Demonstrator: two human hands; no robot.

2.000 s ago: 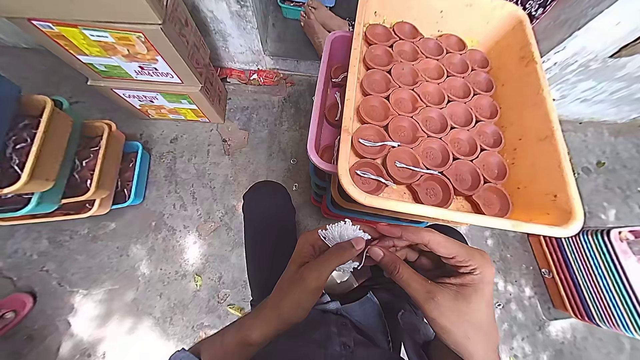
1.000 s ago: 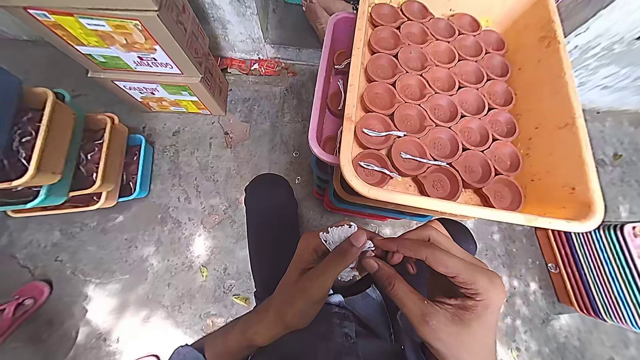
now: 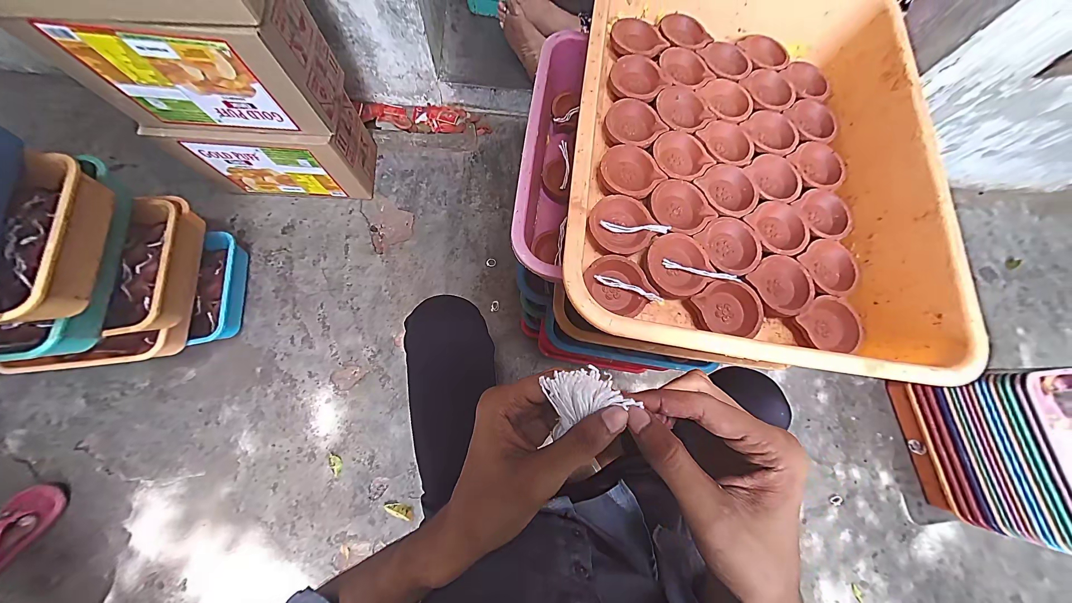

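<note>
My left hand (image 3: 528, 452) grips a bundle of white cotton wicks (image 3: 582, 398), its loose ends fanned upward. The fingertips of my right hand (image 3: 720, 469) pinch the end of a wick at the bundle's right side, thumb beside thumb. Beyond my hands stands an orange plastic tub (image 3: 913, 251) holding rows of small clay lamps (image 3: 727, 308). Three lamps at its near left carry a white wick each, among them one wick (image 3: 699, 270) lying across a lamp's rim. A pink tray (image 3: 528, 201) under the tub's left side holds more clay lamps with wicks.
Cardboard boxes (image 3: 289, 59) are piled at the upper left. Stacked tubs (image 3: 84, 243) with dark contents stand at the left. Nested colourful trays (image 3: 980, 452) lie at the right. Another person's bare foot (image 3: 523, 38) is near the pink tray. A pink sandal (image 3: 29, 519) lies at the lower left.
Both hands stay together at the bundle; its wick ends look more fanned out than before. The wicks in the tub lie as they did.
</note>
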